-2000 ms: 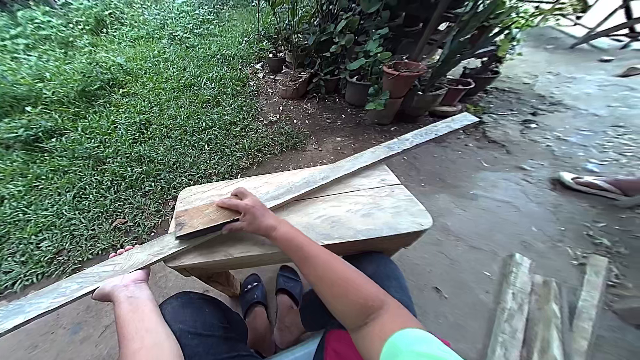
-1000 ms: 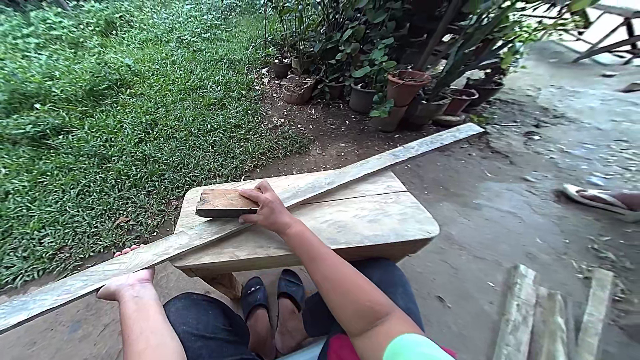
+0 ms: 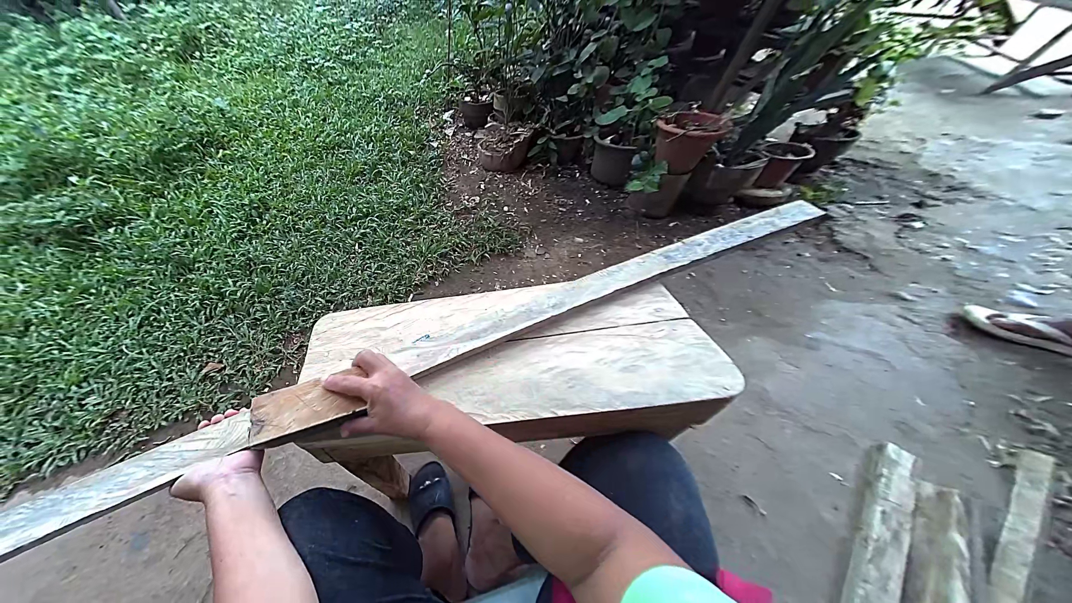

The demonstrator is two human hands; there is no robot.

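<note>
A long, thin wooden board lies slantwise across a low wooden table and juts out past it at both ends. My left hand holds the board from below, left of the table, palm up, with fingertips showing at its far edge. My right hand grips a short wooden block, which lies flat on top of the board at the table's left edge, just right of my left hand. The block's underside is hidden.
Beyond the table stand potted plants, among them a terracotta pot. Grass spreads at the left. Several rough wood pieces lie on the ground at the lower right. Another person's sandalled foot is at the right edge.
My right hand has moved the block down the board to the left, close to my left hand. One second ago the block was above the table's left part. The left hand still holds the board.
</note>
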